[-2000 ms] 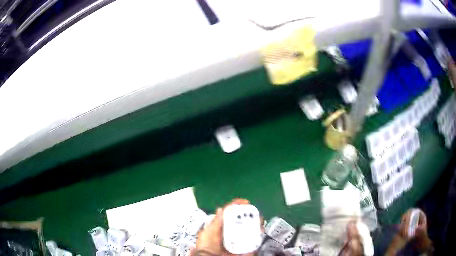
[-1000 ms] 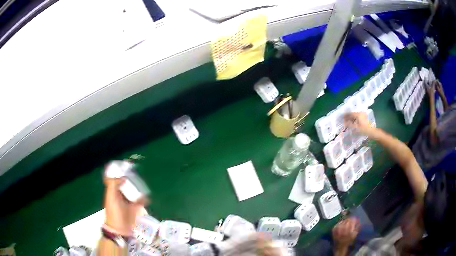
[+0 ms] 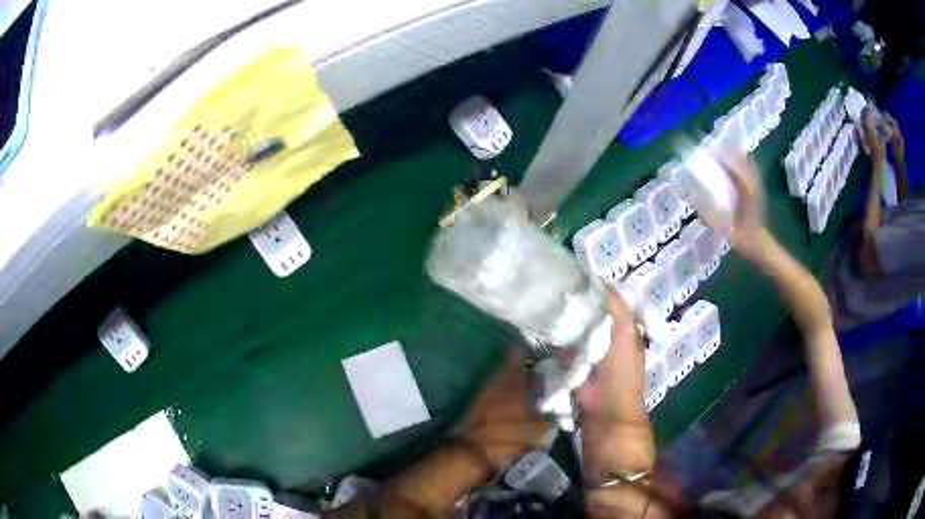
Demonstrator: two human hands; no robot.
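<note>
A clear bottle [image 3: 512,269] is tipped and blurred, its wide end toward the pen pot and its neck end toward the white crumpled cloth [image 3: 563,380]. My right hand [image 3: 609,365] is closed around part of the cloth below the neck end. My left hand [image 3: 532,390] is blurred beside the cloth, partly behind it and the bottle; its fingers are hidden, so its grip cannot be told. White adapters [image 3: 238,499] lie in a loose pile at the lower left, and another adapter [image 3: 538,471] lies behind my forearms.
A yellow printed card [image 3: 243,152] hangs from the shelf edge [image 3: 406,56]. A grey post [image 3: 598,101] stands beyond the pen pot [image 3: 475,193]. A white pad [image 3: 385,388] lies on green. Another person's hand [image 3: 745,198] holds a blurred adapter over rows of adapters [image 3: 637,231].
The bottle has been lifted from the bench and tipped. My left hand has moved right and no longer shows an adapter. My right hand has risen. The view has shifted closer to the yellow card.
</note>
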